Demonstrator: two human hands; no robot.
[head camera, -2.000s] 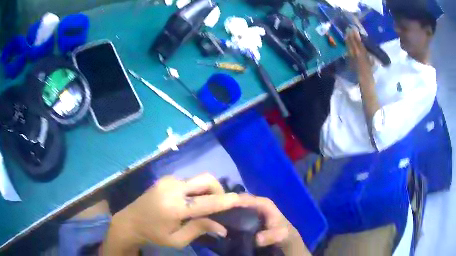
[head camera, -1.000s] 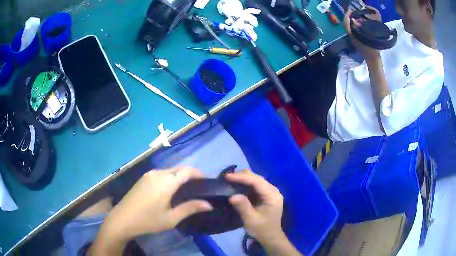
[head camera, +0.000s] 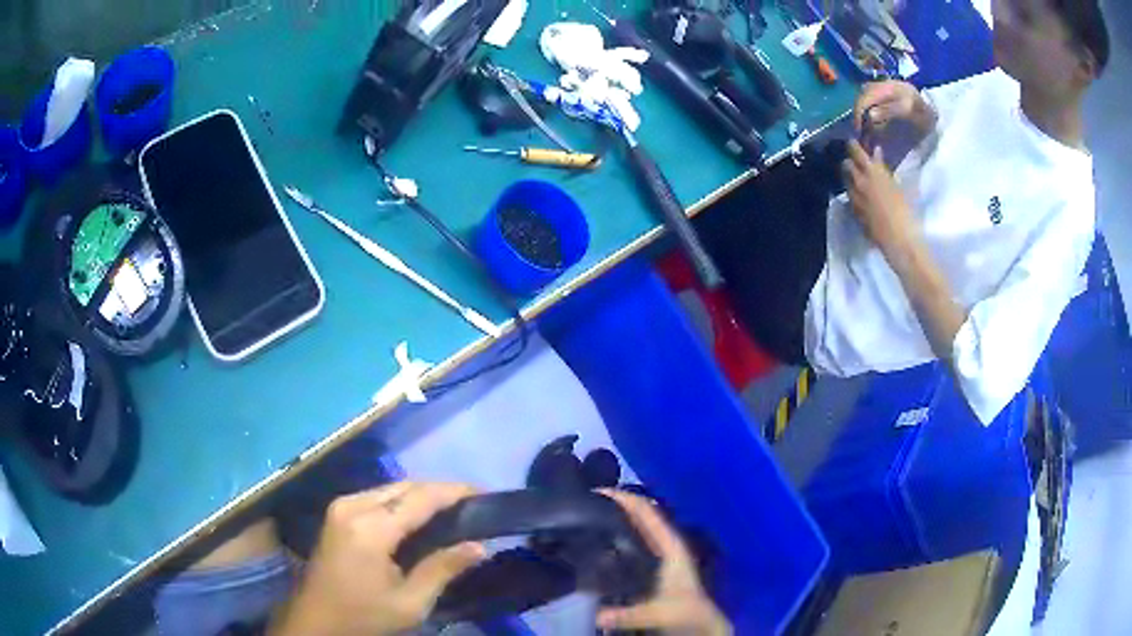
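Black headphones (head camera: 528, 512) are held between my two hands over the white-lined blue bin, near the bottom of the view. My left hand (head camera: 385, 553) grips their left end, thumb in front. My right hand (head camera: 664, 578) holds their right end, with the fingers partly hidden at the dark part. The curved black band faces up and the part below it is dark and blurred. More black parts (head camera: 574, 465) show just behind the headphones in the bin.
The green bench (head camera: 360, 311) holds a smartphone (head camera: 232, 236), open ear cups (head camera: 122, 276), a thin pale rod (head camera: 395, 263), a small screwdriver (head camera: 559, 158) and a blue cup of dark pieces (head camera: 531, 236). The blue bin (head camera: 695, 435) stands below its edge. A coworker in white (head camera: 956, 236) sits at right.
The held black piece has been turned, so its curved band and a gap beneath it now show. My hands have moved slightly down. The coworker's hands have lowered.
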